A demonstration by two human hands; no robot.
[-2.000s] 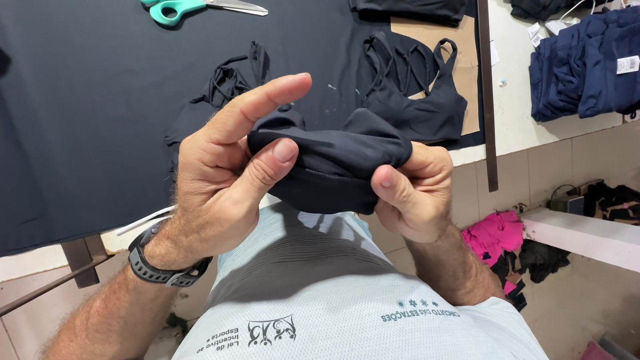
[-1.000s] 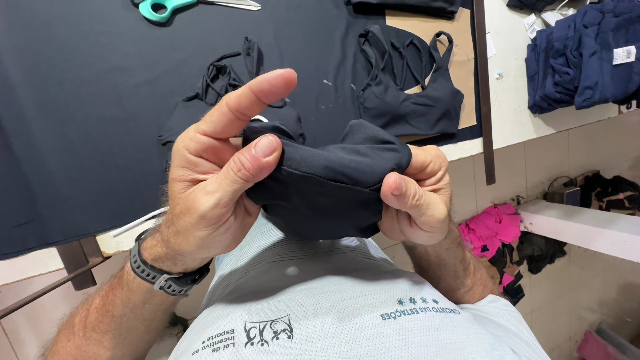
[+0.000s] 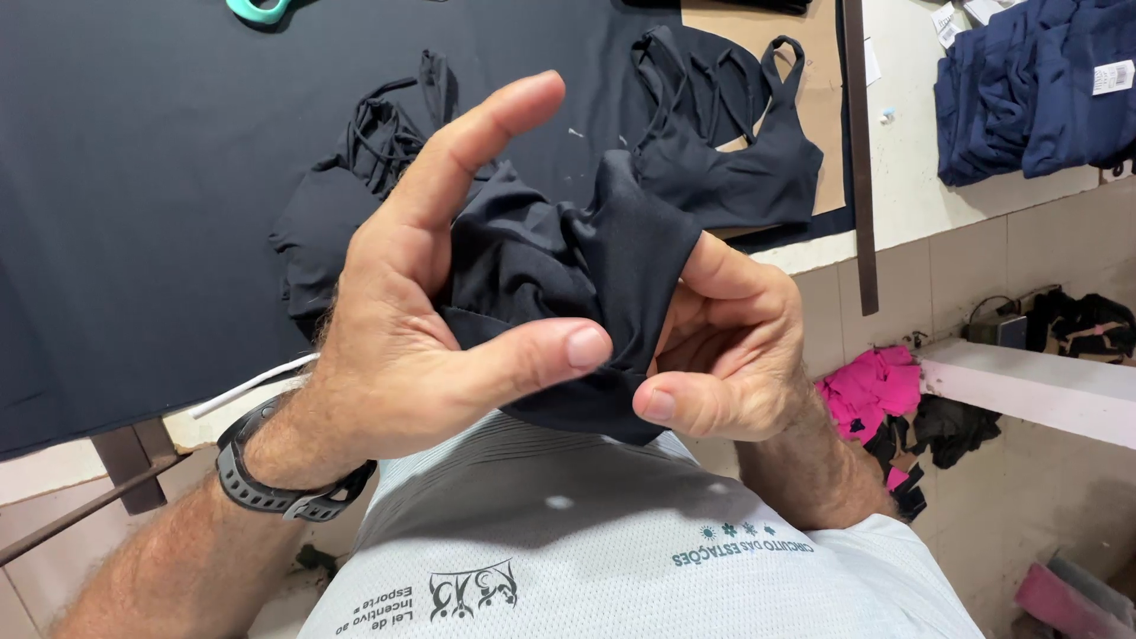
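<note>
Between my hands, in front of my shirt, is a bunched piece of black stretch fabric (image 3: 550, 257). My left hand (image 3: 417, 328), with a grey watch strap (image 3: 293, 484) at the wrist, lies along its left side, thumb across the front and index finger raised away from it; the other fingers are hidden behind the cloth. My right hand (image 3: 728, 346) pinches the right edge, its fingers partly behind the fold. Beyond it on the table, a black strappy sports bra (image 3: 737, 173) lies at right on brown paper (image 3: 830, 106). Another crumpled black strappy garment (image 3: 328, 231) lies at left.
Dark fabric (image 3: 133, 195) covers the table. Teal scissor handles (image 3: 259, 11) show at the top edge. A dark metal bar (image 3: 861, 160) runs past the table edge. Folded navy garments (image 3: 1034, 98) with tags lie at far right. Pink scraps (image 3: 874, 386) sit low beside a white beam (image 3: 1029, 386).
My left thumb has moved across the front of the black fabric toward my right thumb. The fabric has been turned and bunched differently. The view has shifted so that less of the scissors shows.
</note>
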